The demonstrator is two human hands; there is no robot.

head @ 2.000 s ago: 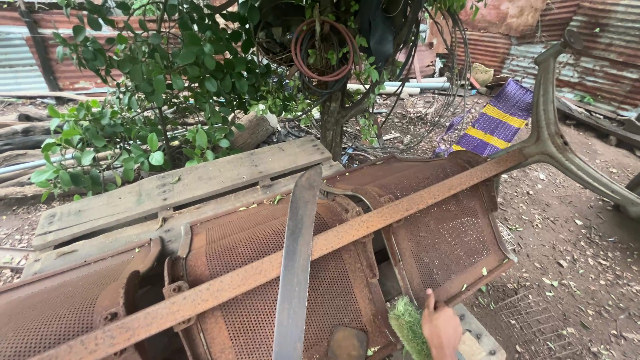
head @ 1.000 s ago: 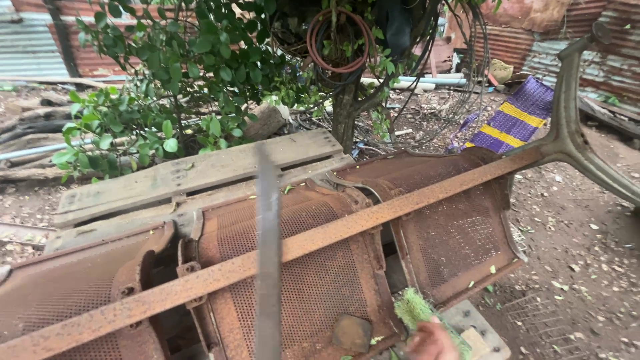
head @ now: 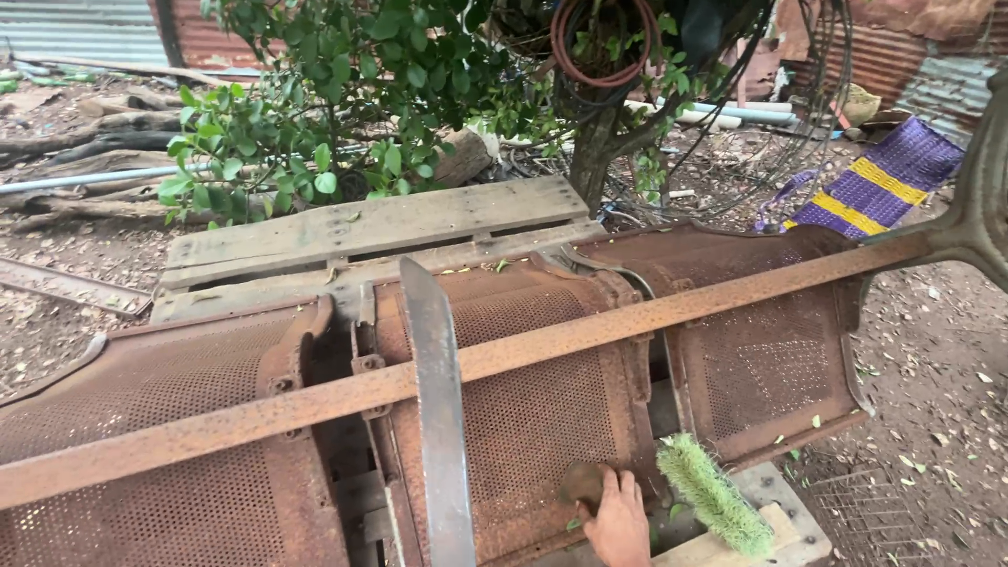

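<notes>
A long flat metal blade, like a machete's [head: 442,417], stands up in front of the rusty bench from the bottom edge; its handle is out of view. My left hand is not in view. My right hand [head: 618,520], at the bottom, has its thumb and fingers around a roundish brown stone or block [head: 581,484] on the middle perforated metal seat [head: 535,394]. To the right of this hand, a green bristly scrubber [head: 713,492] lies on the wooden pallet's corner. A rusty flat bar [head: 520,350] crosses the seats behind the blade.
Under the bench are wooden pallet boards [head: 378,224]. A curved metal bench leg [head: 980,181] rises at the right. Behind stand a leafy bush [head: 354,94] and a tree with a coiled hose [head: 606,79]. A purple and yellow woven mat [head: 874,185] lies at the back right.
My right hand has let go of the green scrubber and moved left to the brown stone or block. The scrubber, in that hand two seconds ago, now lies by itself.
</notes>
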